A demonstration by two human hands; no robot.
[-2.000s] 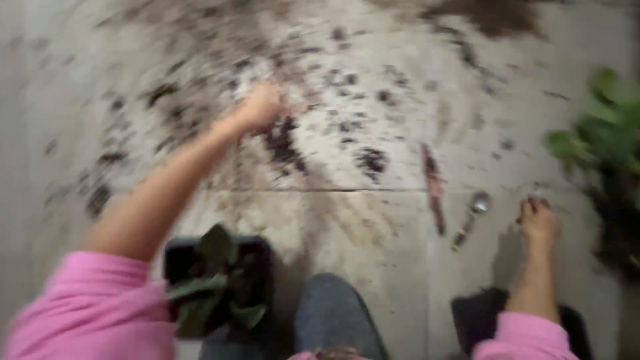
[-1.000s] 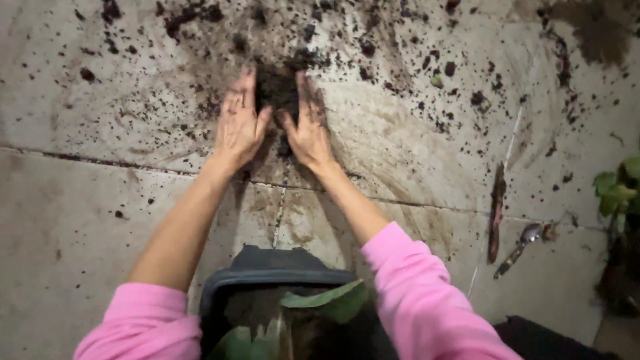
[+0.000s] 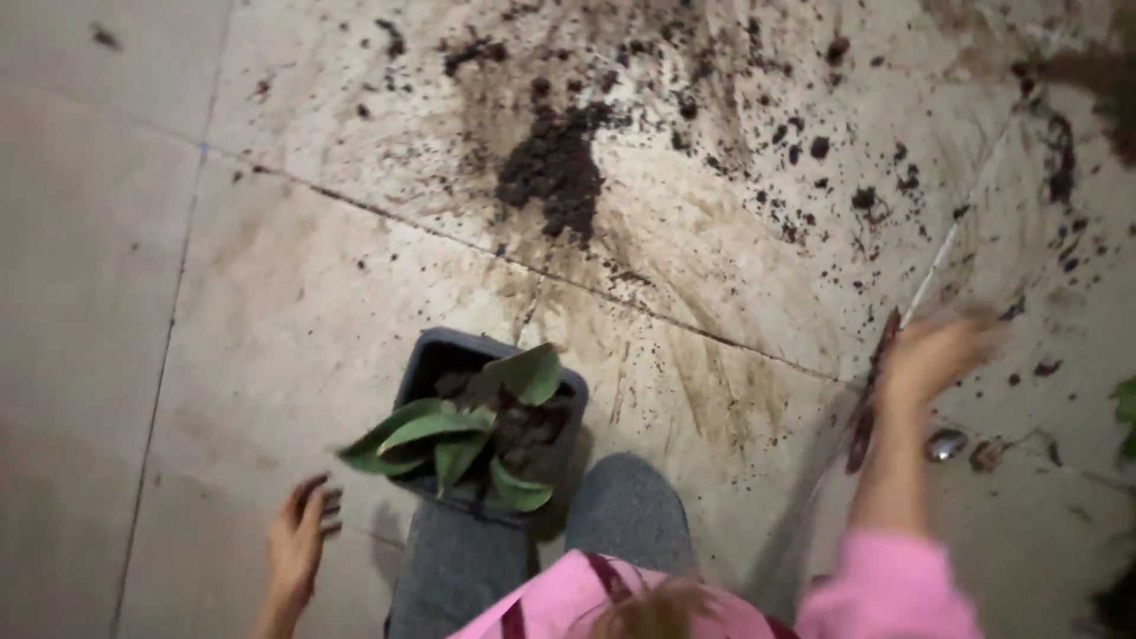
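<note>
Empty and with fingers apart, my left hand (image 3: 303,537) is over the floor left of a dark square plastic pot (image 3: 579,404). The pot holds soil and a plant with broad green leaves (image 3: 439,435), and stands by my knees. My right hand (image 3: 950,351), blurred, is at the right over a long reddish-brown object (image 3: 863,426), whose kind I cannot tell; whether the hand touches it is unclear. A metal spoon (image 3: 946,444) lies just right of my right forearm, its handle hidden. A small heap of dark soil (image 3: 555,173) sits on the floor beyond the pot.
Soil crumbs (image 3: 818,146) are scattered over the tiled floor (image 3: 293,266), with brown smears around them. A brown patch (image 3: 1096,84) is at the upper right. Green leaves (image 3: 1127,413) show at the right edge. My knees (image 3: 628,510) are at the bottom.
My hands were together at the soil a second ago; they have parted, the left to beside the pot, the right over to the long reddish-brown object. The view has shifted.
</note>
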